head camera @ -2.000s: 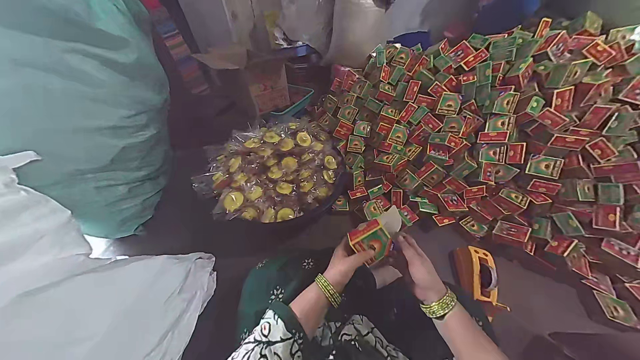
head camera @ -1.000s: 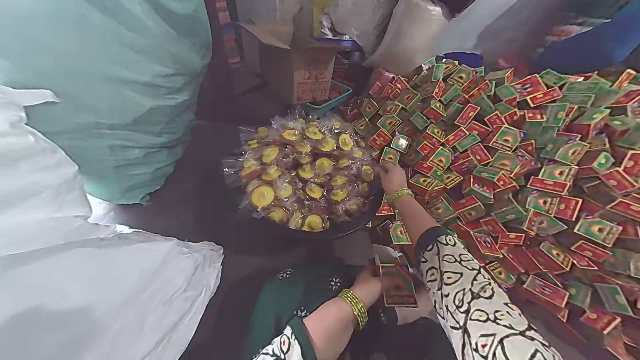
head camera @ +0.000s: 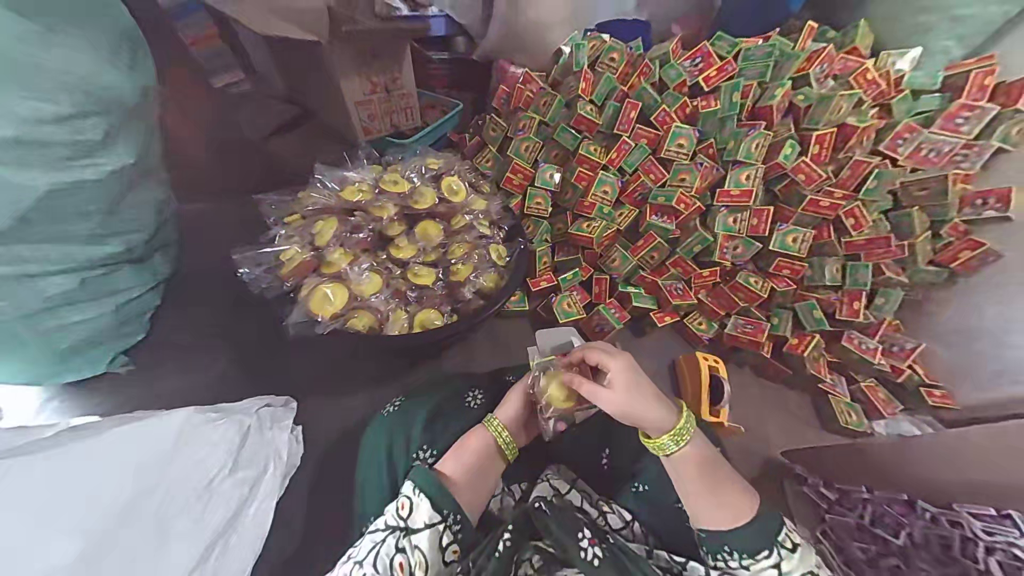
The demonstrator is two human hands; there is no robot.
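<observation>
In my left hand (head camera: 520, 412), above my lap, is a small printed carton (head camera: 558, 342) with its pale top flap raised. A clear plastic packet with a yellow round piece (head camera: 558, 392) lies against the carton's near side, and the fingers of my right hand (head camera: 620, 384) grip it from the right. Whether part of the packet is inside the carton cannot be told. Ahead to the left, a dark round basin (head camera: 512, 300) holds a heap of similar clear packets (head camera: 428, 232). A large pile of red and green cartons (head camera: 680, 208) spreads ahead to the right.
An orange tape dispenser (head camera: 704, 388) is on the floor right of my right hand. At lower right stands an open box (head camera: 904, 460) with purplish items. A teal basket (head camera: 440, 120) and a cardboard box (head camera: 372, 88) stand behind the basin. Green (head camera: 76, 192) and white sacks (head camera: 152, 480) are at left.
My right hand, at the basin's right edge one second ago, is back over my lap with a clear packet at the carton. The view has shifted.
</observation>
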